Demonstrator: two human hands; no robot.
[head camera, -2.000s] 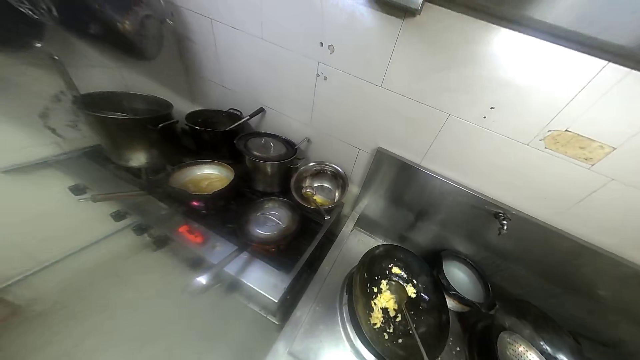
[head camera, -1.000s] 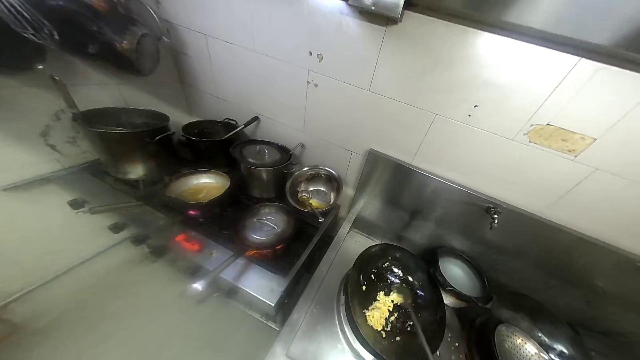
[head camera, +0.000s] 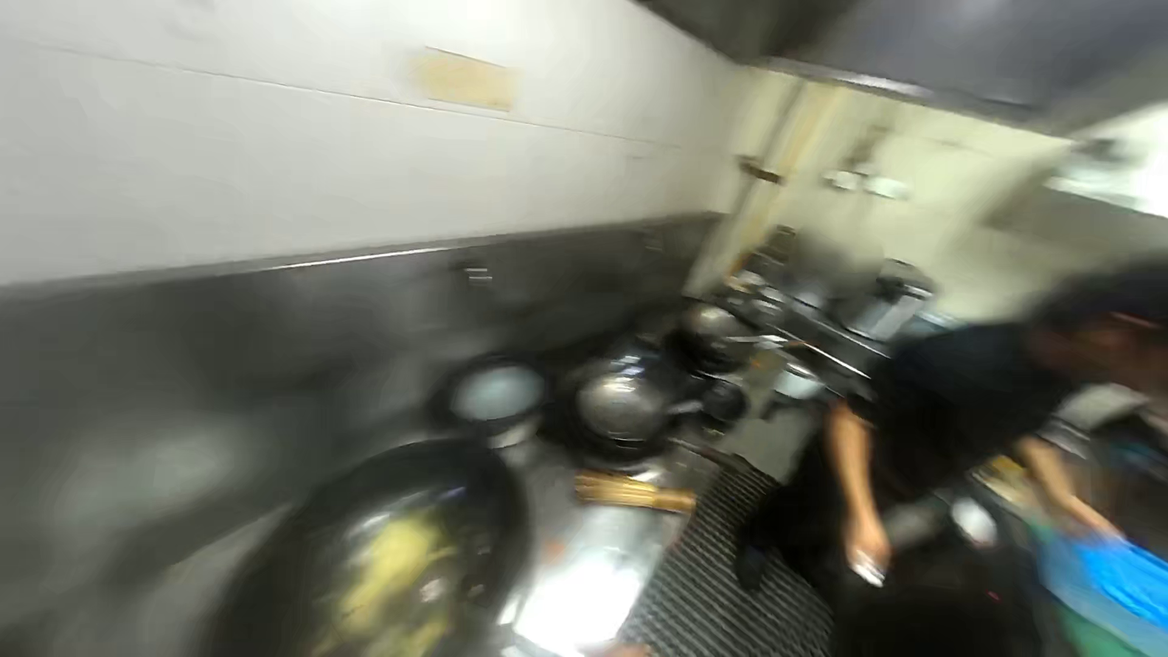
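Observation:
The view is strongly blurred. A dark wok (head camera: 497, 538) stands at the lower left with yellow food (head camera: 392, 566) in it, perhaps scrambled egg. At the bottom edge, right of the wok, a small skin-coloured patch looks like part of my right hand (head camera: 625, 651); what it holds is hidden. My left hand is not seen. A bamboo brush or bundle (head camera: 634, 493) lies on the steel counter beyond the patch. Behind the wok are a dark pan with pale contents (head camera: 497, 392) and a rounded metal strainer or lid (head camera: 623, 406).
A person in dark clothing (head camera: 958, 401) leans over at the right, one hand (head camera: 865, 545) low with a small white thing, the other by a blue plastic bag (head camera: 1127, 575). More cookware (head camera: 716, 324) stands along the steel backsplash (head camera: 365, 310). Ribbed dark matting or grating (head camera: 721, 566) lies below.
The view has swung far to the right, off the stove with its pots. The other person, the blue bag and the bamboo brush or bundle have come into view.

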